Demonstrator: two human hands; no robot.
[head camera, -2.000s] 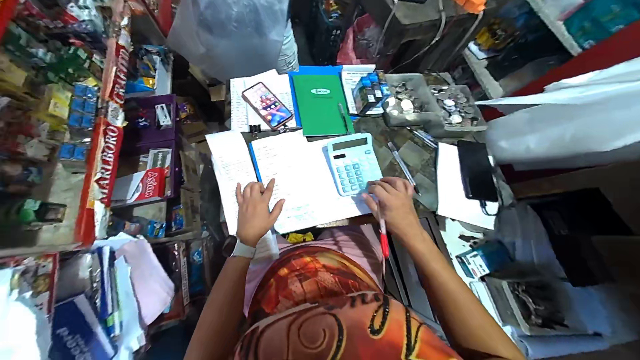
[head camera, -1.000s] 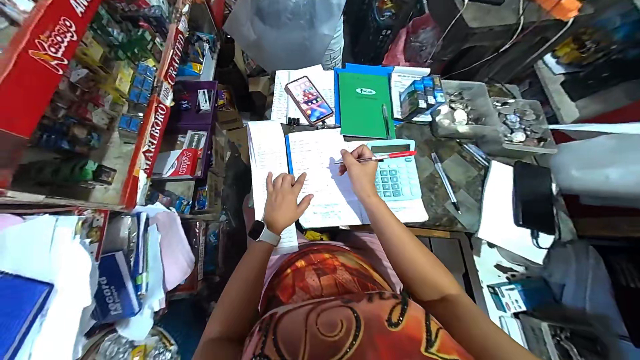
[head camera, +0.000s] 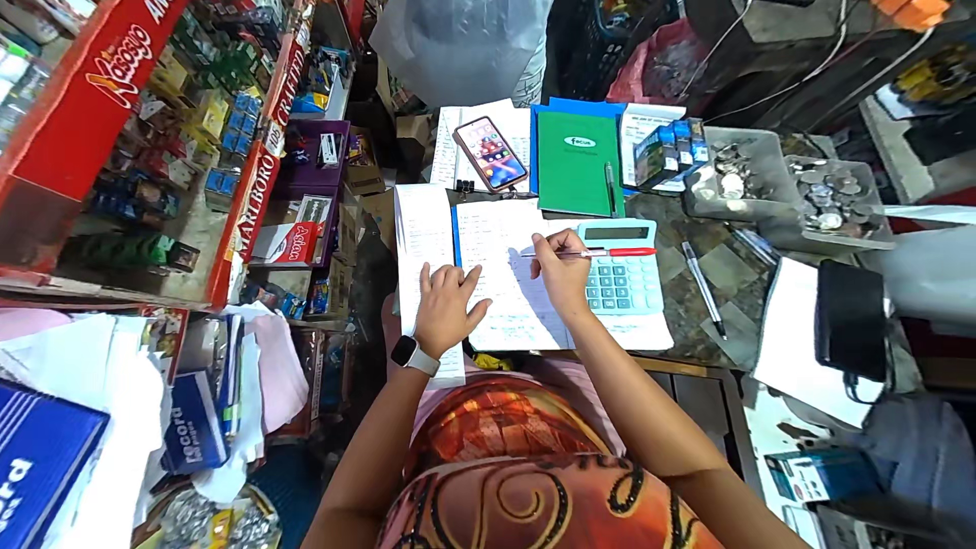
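Note:
My left hand (head camera: 447, 309) lies flat, fingers spread, across a narrow stack of written sheets (head camera: 425, 229) and the edge of an open notebook (head camera: 511, 313). A smartwatch (head camera: 415, 355) is on that wrist. My right hand (head camera: 562, 273) grips a red-capped pen (head camera: 621, 252) over the notebook, its tip pointing left at the handwritten page. Beside that hand a light blue calculator (head camera: 640, 286) rests on the notebook's right page, partly covered by the hand. Beyond them lie a lit smartphone (head camera: 492, 155) and a green notebook (head camera: 577, 164) with a pen (head camera: 611, 188) on it.
Two plastic tubs of coins (head camera: 743, 210) stand at the right, near small blue packs (head camera: 671, 155). Another pen (head camera: 703, 288) lies on the table, left of a black pouch (head camera: 852, 320) on paper. Red-edged shelves of packets (head camera: 255, 198) line the left, above blue record books (head camera: 194, 423).
My right hand has moved from the calculator's lower right to the notebook page, and the pen now points left across it. The left hand stays on the papers. The view has shifted left.

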